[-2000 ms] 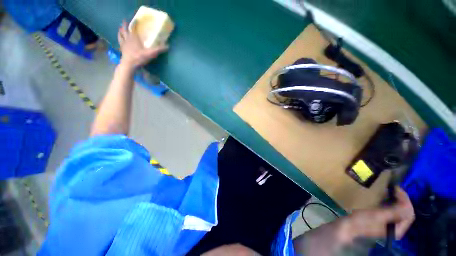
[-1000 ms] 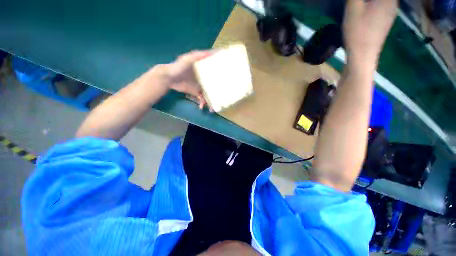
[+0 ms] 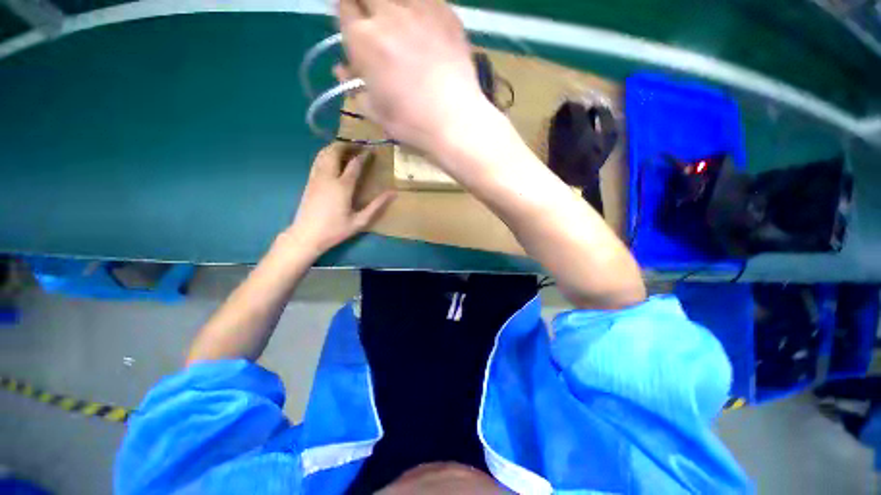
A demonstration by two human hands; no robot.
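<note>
The headset's silver hoops (image 3: 335, 95) show left of my right hand (image 3: 406, 72), which covers most of the headset. My right hand is closed around it, fingers partly hidden near the top edge. The cream support block (image 3: 417, 170) sits on the tan mat (image 3: 454, 215), partly under my right forearm. My left hand (image 3: 338, 198) is empty, with thumb and fingers apart, at the mat's left edge, just left of the block. Thin black wires run between the hoops and the block.
The black iron stand (image 3: 578, 140) is on the mat right of my right forearm. The blue tray (image 3: 667, 106) is farther right, with a black box with a red display (image 3: 697, 172) and a black flared unit (image 3: 787, 208). A pale rail (image 3: 580, 41) crosses behind the mat.
The block has moved from my left hand onto the mat, and my left hand is off it. My right hand has come left to the headset, whose hoops now lie at the mat's left side.
</note>
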